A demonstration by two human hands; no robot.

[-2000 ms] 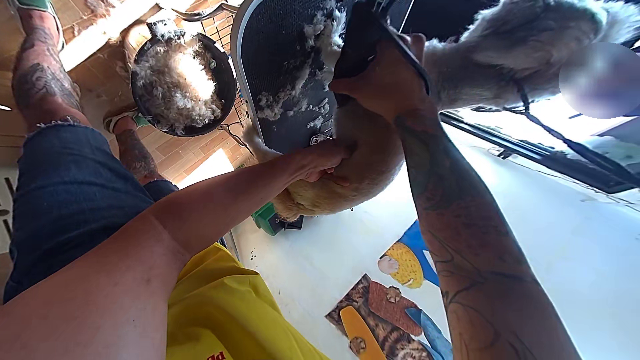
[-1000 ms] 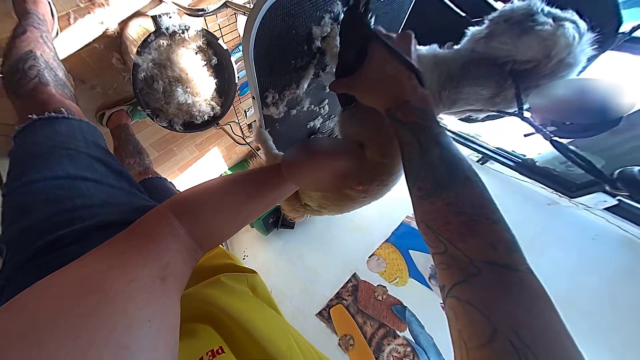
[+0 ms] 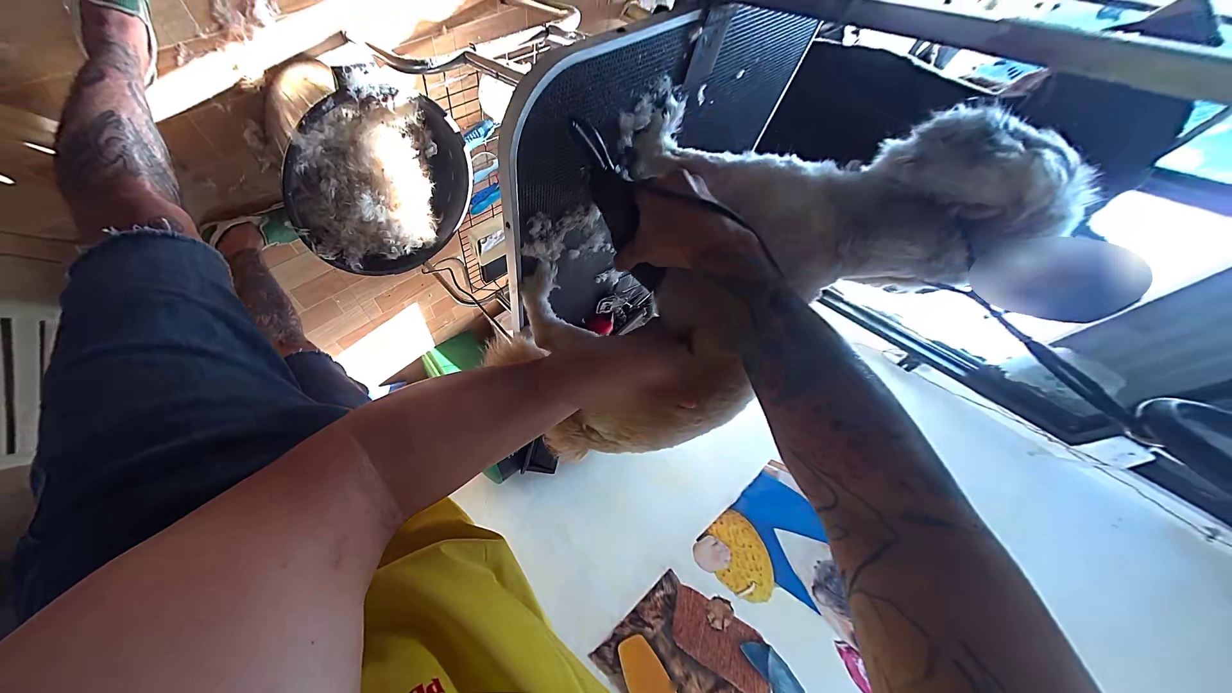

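A light-coated dog (image 3: 808, 207) stands on a black ribbed grooming table (image 3: 558, 96), its trimmed body pale at the front and tan at the rear. Its head is toward the right, with a dark strap near the neck. My right hand (image 3: 688, 221) is closed around a black hair clipper (image 3: 611, 192), whose tip is beside one pale leg (image 3: 654, 130) and the loose fur there. My left hand (image 3: 669, 361) rests against the tan flank, partly under my right wrist; its fingers cannot be made out. A hind leg (image 3: 544, 303) reaches onto the table beside clumps of cut fur (image 3: 568, 231).
A round black bin (image 3: 452, 183) full of cut fur stands on the tiled floor at left, near a wire rack (image 3: 462, 87). A metal bar (image 3: 1039, 48) crosses the upper right. Below the dog is a white surface (image 3: 539, 539) with colourful pictures.
The clipper in my right hand has come down and left over the table, and a pale leg now shows beside it. The view has shifted somewhat.
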